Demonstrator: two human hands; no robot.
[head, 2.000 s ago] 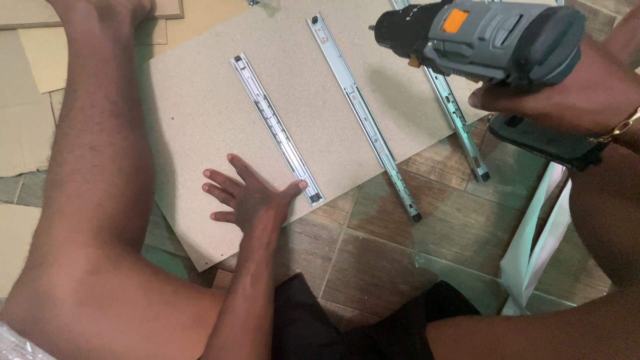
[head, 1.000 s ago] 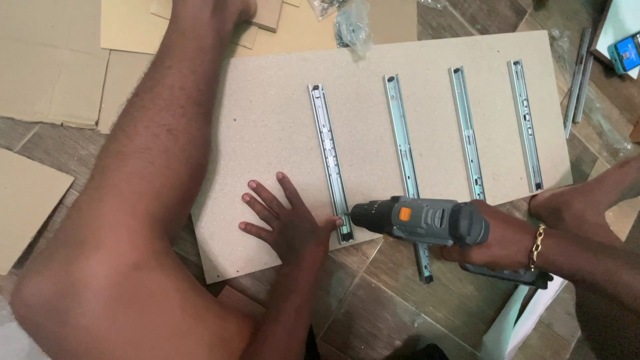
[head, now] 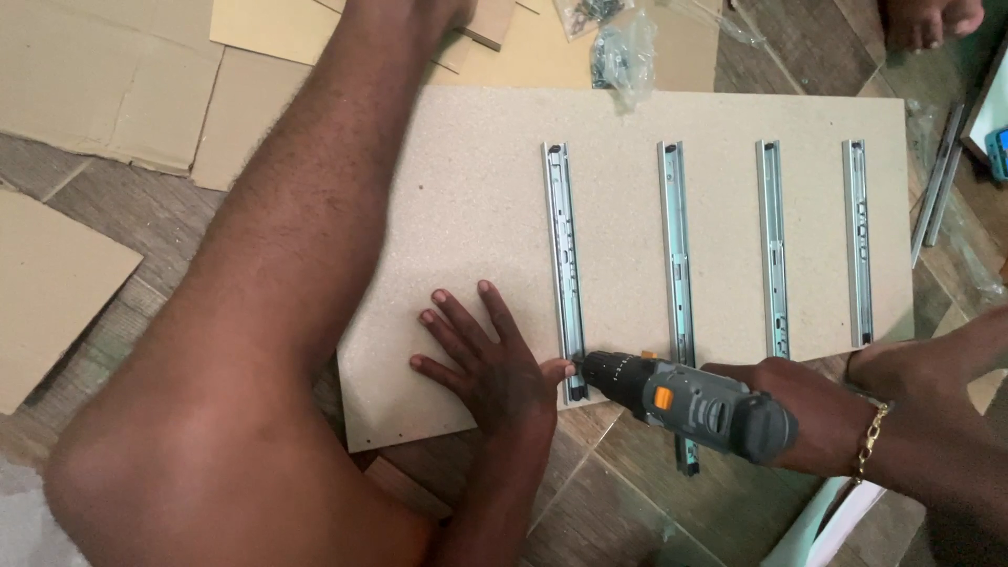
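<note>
My left hand [head: 500, 370] lies with fingers spread on a particleboard panel [head: 472, 228], its thumb on the lower end of the leftmost metal drawer slide [head: 563, 260]. My right hand [head: 795, 417] grips a grey cordless drill [head: 701, 409] whose chuck points left at that slide's lower end, close to the thumb; the bit's tip is hard to see. To the right, a second drawer slide [head: 676, 236] passes beneath the drill and sticks out past the panel's edge. A third drawer slide [head: 773, 244] and a fourth drawer slide [head: 860, 244] lie roughly parallel on the panel.
Bags of screws [head: 622, 59] rest at the panel's top edge. Flattened cardboard [head: 102, 79] covers the floor at upper left. My bare leg [head: 291, 205] crosses the panel's left side. Loose metal rails [head: 937, 185] lie on the right, and another bare foot [head: 933, 20] shows at top right.
The drill has come down and left from the upper right to the lower end of the leftmost slide. My left hand stays spread beside that slide. The view has shifted.
</note>
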